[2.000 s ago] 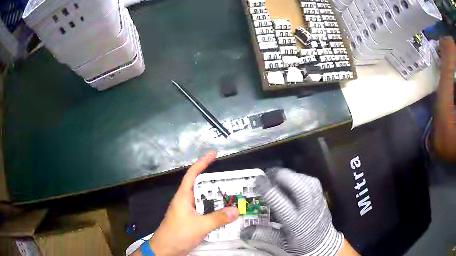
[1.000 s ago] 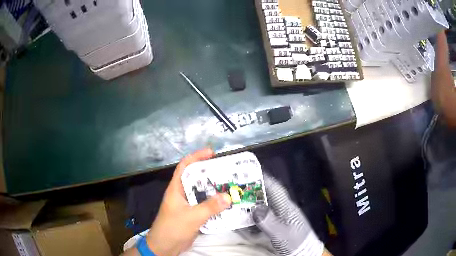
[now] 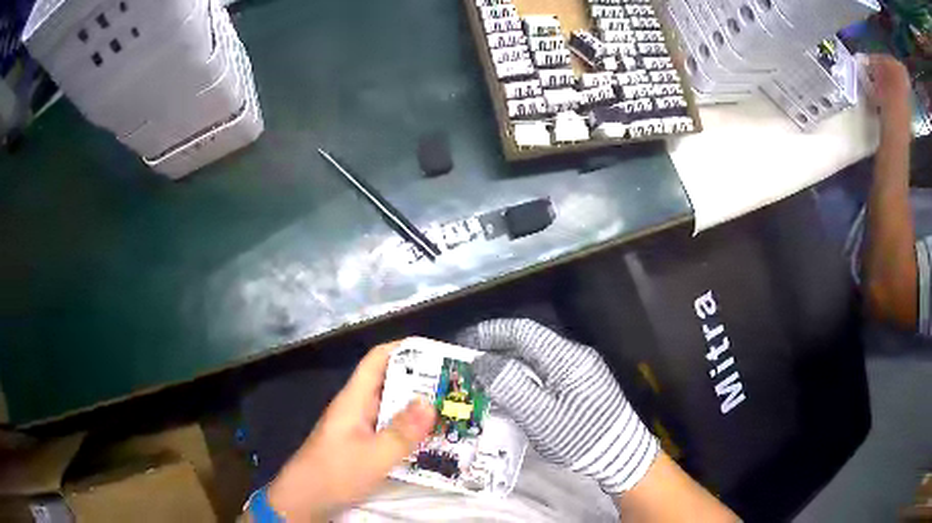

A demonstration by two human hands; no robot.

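A white housing shell point(image 3: 409, 370) is held above the lap, with its open side up. A green circuit board with a yellow transformer point(image 3: 457, 410) and a black part show inside it. My bare left hand point(image 3: 358, 434) grips the shell's left side, thumb over the rim at the board's edge. My right hand point(image 3: 567, 398), in a grey-white striped glove, is at the shell's upper right edge, fingers bent over the rim near the board; its fingertips are partly hidden.
The green bench holds a dark tweezers-like stick point(image 3: 380, 204), small black blocks point(image 3: 529, 218), stacked white housings point(image 3: 153, 82) and a cardboard tray point(image 3: 603, 144) of white blocks. More housings point(image 3: 715, 51) stand at right. A black "Mitra" bin point(image 3: 756, 337), cartons point(image 3: 143, 485) and another person's arm point(image 3: 891, 204) also show.
The shell has turned, so its board now runs nearly upright in the picture. My gloved hand has moved from the shell's lower right to its upper right edge. The view has shifted slightly.
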